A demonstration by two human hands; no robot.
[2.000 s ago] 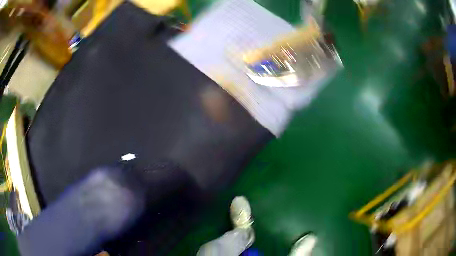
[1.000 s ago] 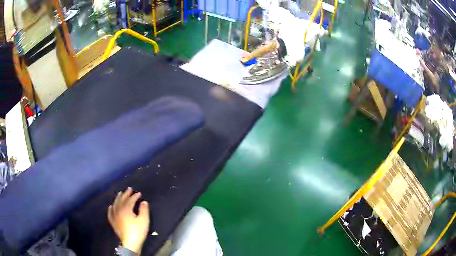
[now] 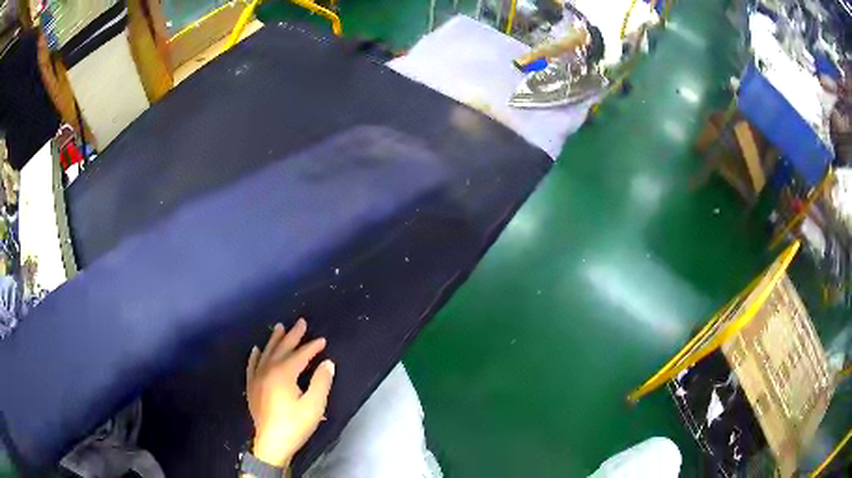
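The padded pressing arm (image 3: pixel 215 252), in smooth navy cloth, reaches from the lower left over the black pressing table (image 3: pixel 252 103). Its rounded end is blurred. No garment shows on it. My left hand (image 3: pixel 290 397), bare with a band at the wrist, is over the near part of the table, fingers spread and empty; I cannot tell if it touches the table. The steam iron (image 3: pixel 560 84), silver with a wooden handle and blue part, rests on the pale rest cloth (image 3: pixel 453 56) at the table's far right corner. My right hand is out of the picture.
A yellow-framed cart (image 3: pixel 771 355) with a tan board stands at the lower right. A crumpled grey cloth scrap (image 3: pixel 117 443) lies under the arm's near end. A blue-sided table (image 3: pixel 780 112) with white pieces stands at the upper right. Green floor (image 3: pixel 542 336) runs between.
The view has turned and steadied since the oldest frame, where no left hand was clear. Since one second ago, the scene has shifted up and right; my left hand stays spread beside the padded arm.
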